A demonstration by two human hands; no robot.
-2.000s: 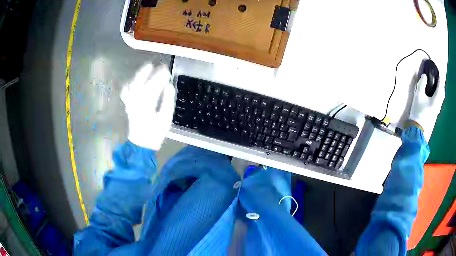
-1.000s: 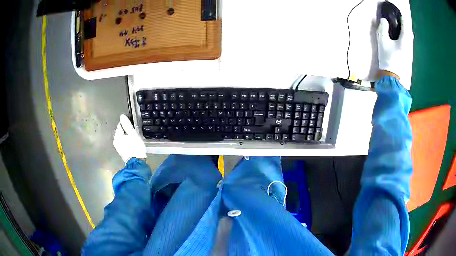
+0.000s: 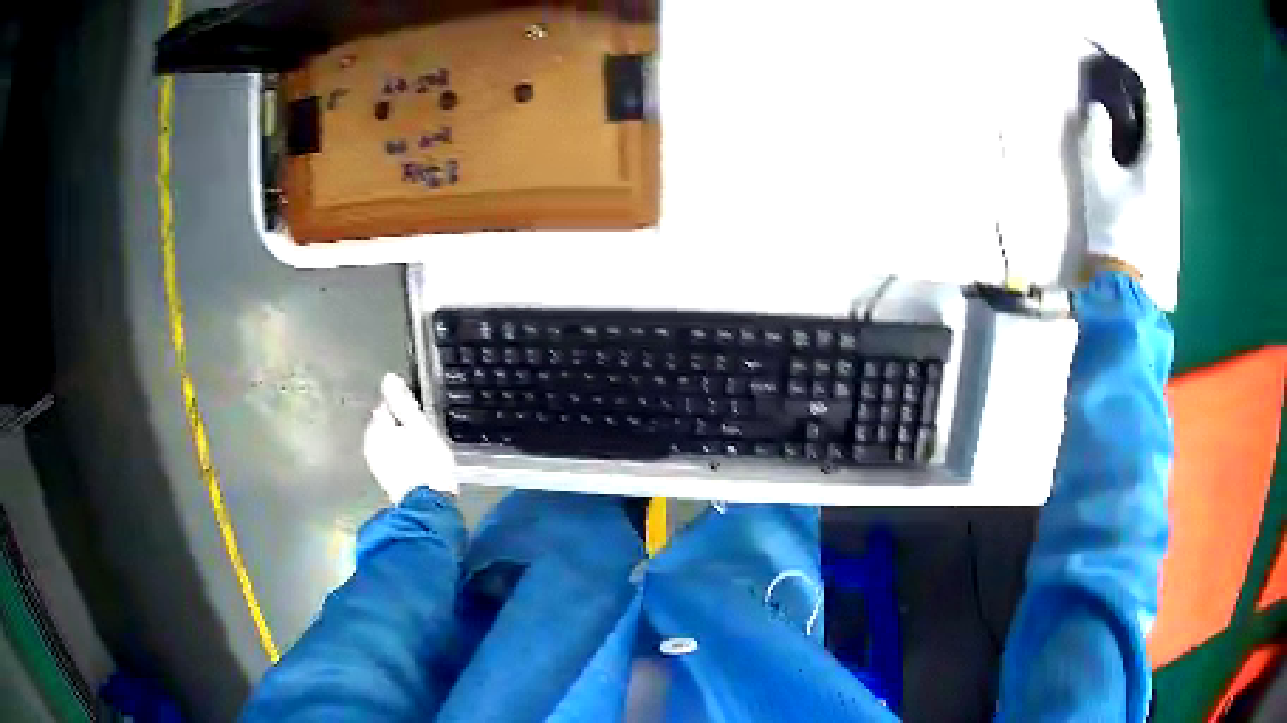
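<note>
My right hand (image 3: 1112, 201) wears a white glove and lies on the black mouse (image 3: 1119, 102) at the right side of the white table (image 3: 847, 127). My left hand (image 3: 408, 446), also in a white glove, is at the left end of the keyboard tray, beside its edge. Whether its fingers touch or grip the tray edge cannot be told. The long black keyboard (image 3: 678, 389) lies on the white pull-out tray. The brown fixture base (image 3: 480, 184) with handwritten marks and black side blocks sits at the table's left. It holds no tablet.
The black fixture cover (image 3: 226, 45) stands at the back edge of the base. Orange-red foam pads (image 3: 1221, 494) lie on the green bench (image 3: 1228, 184) at the right. Grey floor (image 3: 304, 339) with a yellow line is at the left. A thin cable runs near the mouse.
My left hand has come down from above the tray's left end to beside its edge. My right hand stays on the mouse. The view has shifted, and most recently the table appears lower.
</note>
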